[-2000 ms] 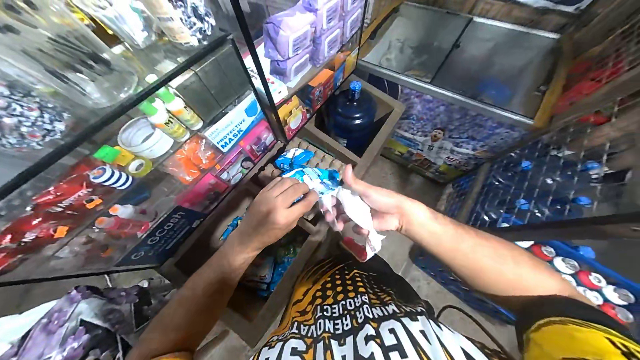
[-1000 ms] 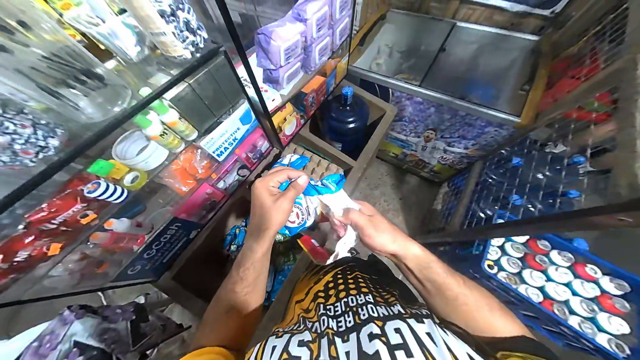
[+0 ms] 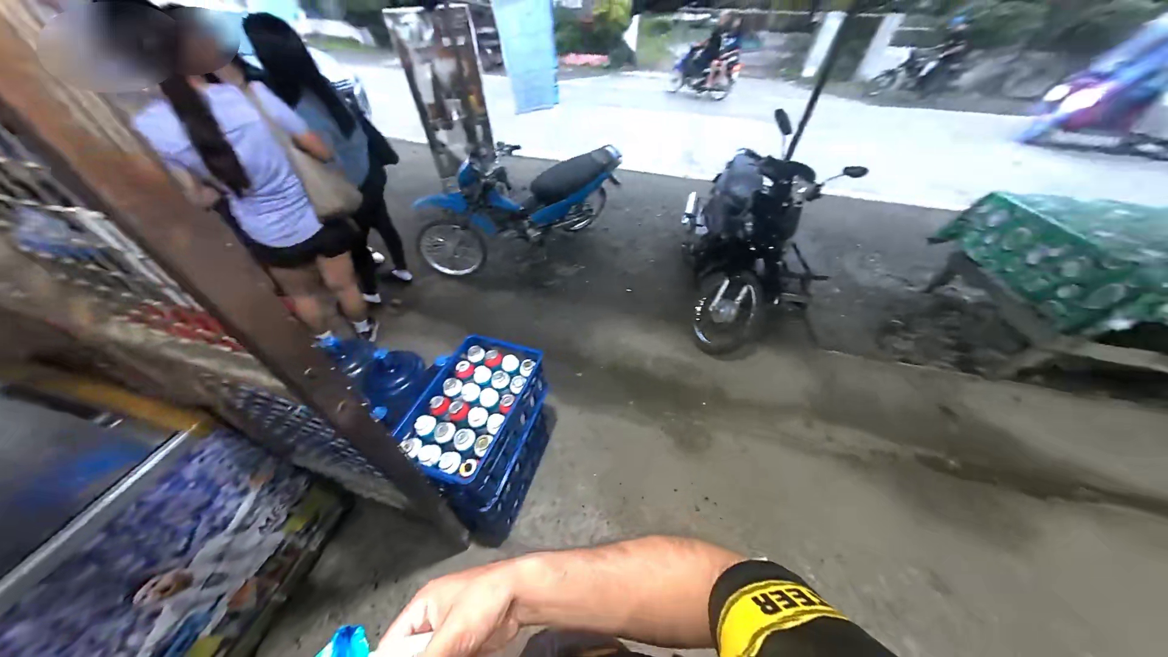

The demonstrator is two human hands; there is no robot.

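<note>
At the bottom edge, my right hand (image 3: 456, 611) has its fingers closed on the white part of something largely cut off by the frame. Beside its fingertips shows a piece of shiny blue plastic packaging (image 3: 347, 642); whether the two are one item cannot be told. My right arm reaches in from the lower right, with a black and yellow sleeve at the elbow. My left hand is outside the view.
Stacked blue plastic crates (image 3: 497, 474) hold several bottles or cans beside large blue water jugs (image 3: 394, 379). A wooden post (image 3: 228, 265) rises at left, near a freezer (image 3: 82, 511). Two people (image 3: 265, 173) stand beyond it. A blue motorcycle (image 3: 538, 196), a black motorcycle (image 3: 744, 237) and a green-covered table (image 3: 1068, 255) stand outside.
The view has swung from the shop counter toward the street. Both hands were at the blue and white packaging before; now only my right hand shows, at the bottom edge.
</note>
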